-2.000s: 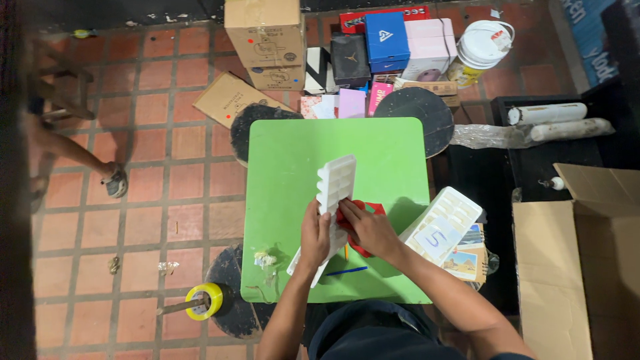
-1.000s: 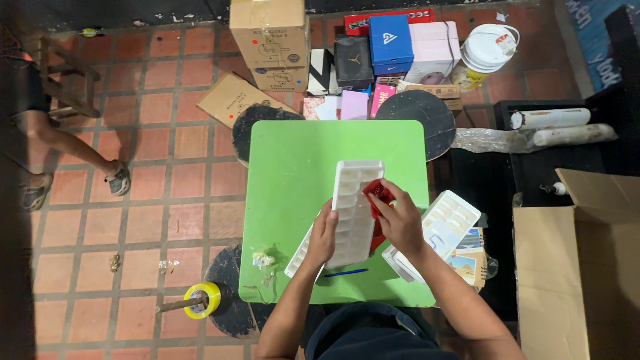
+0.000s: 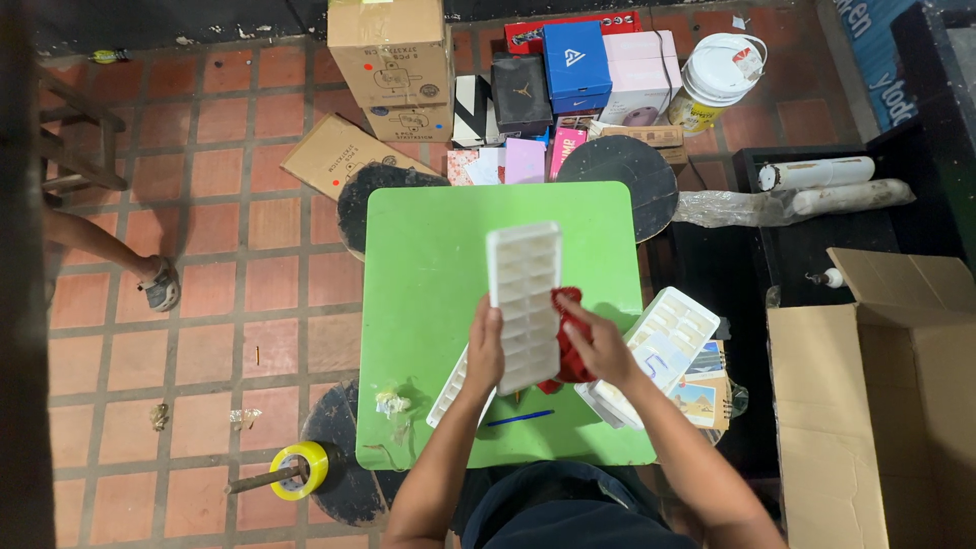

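My left hand (image 3: 485, 347) grips the left edge of a white plastic ice cube tray (image 3: 524, 305), raised over a green table (image 3: 427, 259). At the tray's right side, my right hand (image 3: 598, 339) holds a red cloth (image 3: 573, 354) against its edge. Another white tray (image 3: 450, 389) lies partly under my left forearm. Stacked white trays (image 3: 675, 324), with a handwritten mark on a piece on top, rest at the table's right edge. A blue pen (image 3: 521, 418) lies near the front edge. Crumpled plastic (image 3: 393, 402) is at the table's front left.
Black round stools (image 3: 621, 183) stand around the table. Postcards or a spiral-bound book (image 3: 700, 393) lie right of it. An open cardboard box (image 3: 820, 396) is at far right. Shoe boxes (image 3: 576, 65) and cartons (image 3: 389, 57) stand behind. Yellow tape (image 3: 320, 471) sits at left. A person's leg (image 3: 103, 244) shows.
The held tray was tilted two seconds ago; its compartment side now faces the camera more. My right hand with the red cloth has moved from low behind the tray to its right edge.
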